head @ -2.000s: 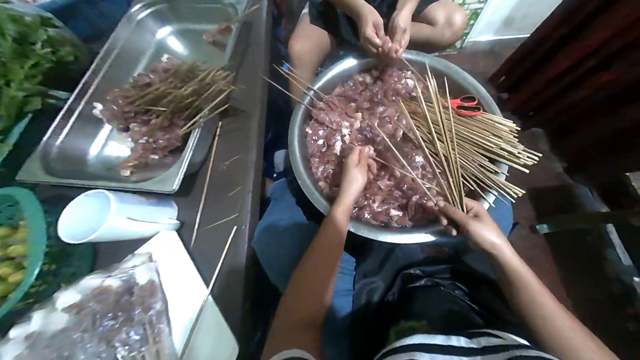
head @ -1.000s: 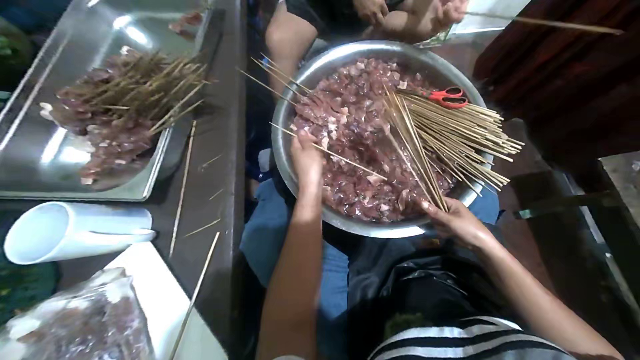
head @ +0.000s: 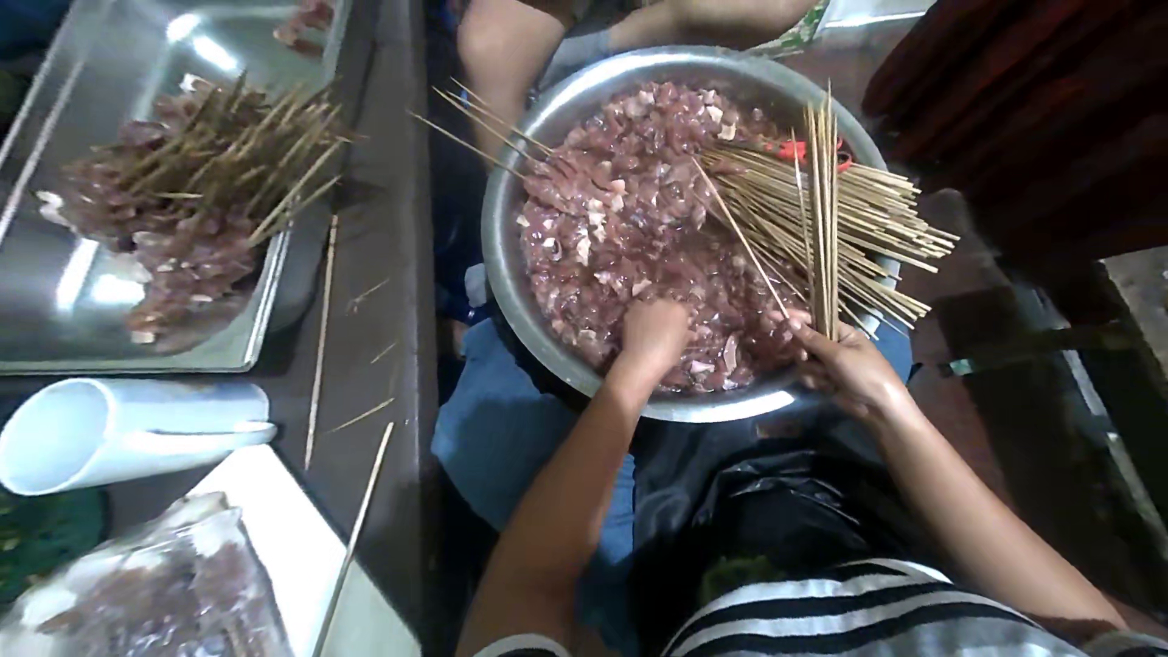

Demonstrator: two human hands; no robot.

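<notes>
A round metal basin (head: 549, 351) holds many raw meat pieces (head: 607, 219). My left hand (head: 655, 333) reaches down into the meat near the basin's front, its fingertips hidden among the pieces. At the front right rim, my right hand (head: 844, 360) grips an upright bunch of wooden skewers (head: 823, 219), with one more skewer (head: 741, 235) slanting up and left from its fingertips. Behind it a big pile of loose skewers (head: 867, 214) lies over the right rim, beside red-handled scissors (head: 798, 151). Several skewers (head: 484, 119) with meat on them rest on the left rim.
To the left, a metal tray (head: 246, 351) holds skewered meat (head: 210, 182). Below it are a white plastic jug (head: 173, 429) on its side, a white board (head: 274, 520) and a plastic bag of meat (head: 173, 593). Another person's legs (head: 511, 55) are behind the basin.
My left hand has moved from the basin's left side into the meat; the skewer it held a second ago is no longer in it. The bunch in my right hand now stands more upright.
</notes>
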